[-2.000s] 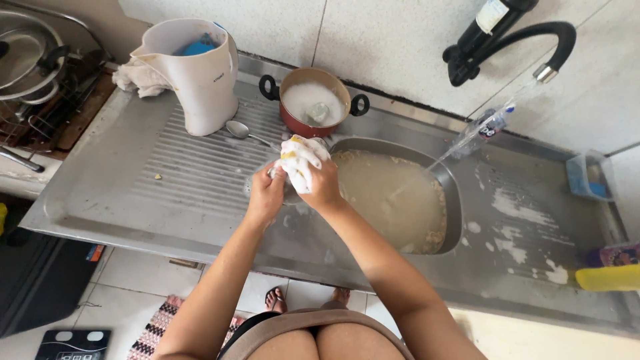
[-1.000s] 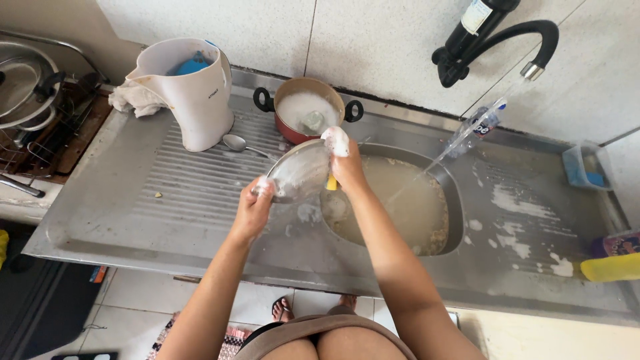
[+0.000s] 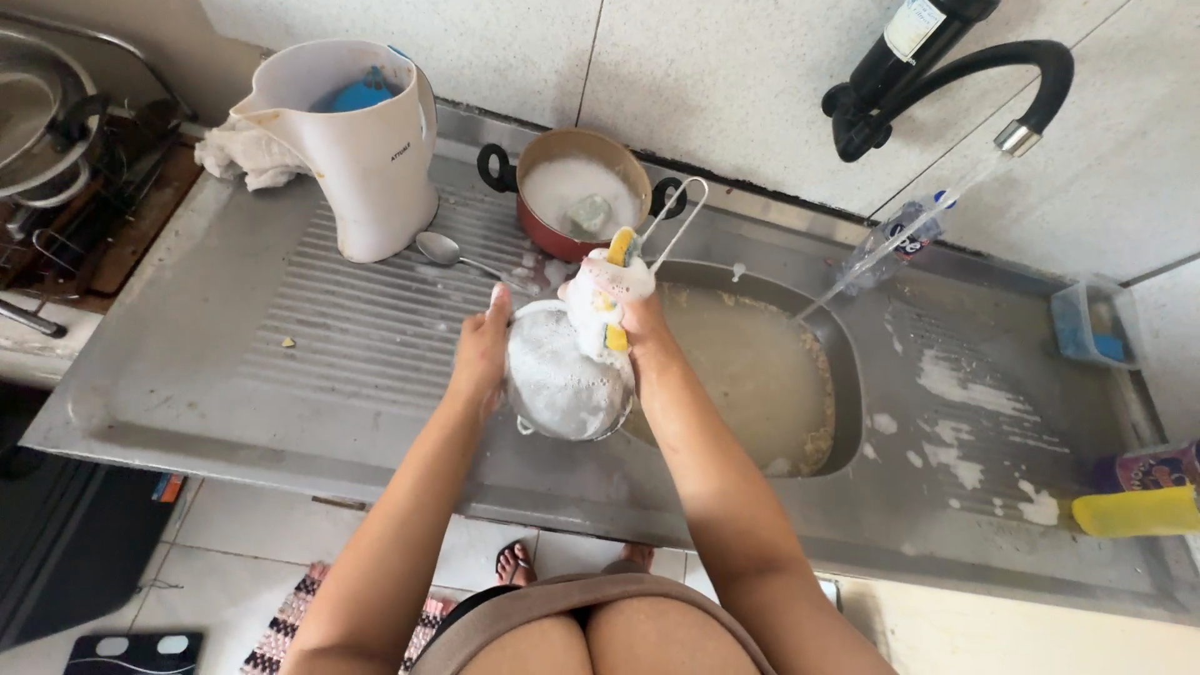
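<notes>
A wire mesh strainer [image 3: 570, 380], coated in suds, is between my hands over the left edge of the sink basin [image 3: 848, 394]. My left hand [image 3: 483, 349] grips its rim on the left side. My right hand [image 3: 630, 298] is shut on a soapy yellow sponge [image 3: 616, 337], pressed against the strainer near its looped wire handle [image 3: 689, 220]. Foam covers the right fingers. Cloudy water with floating bits fills the basin. Behind the hands stands a red pot [image 3: 553, 239] with suds and a pale object inside. A metal spoon [image 3: 439, 247] lies left of the pot.
A white plastic jug [image 3: 375, 187] stands on the ribbed drainboard, beside a crumpled cloth [image 3: 248, 155]. Water runs from a black faucet [image 3: 1055, 84] past a clear plastic bottle [image 3: 895, 239]. At right are a plastic container [image 3: 1092, 319] and a yellow bottle [image 3: 1134, 512]. Dish rack at far left.
The strainer has turned from a slanted position, and its mesh bowl now shows below my right hand with the handle pointing up. The sponge has come up out of the basin area with my right hand.
</notes>
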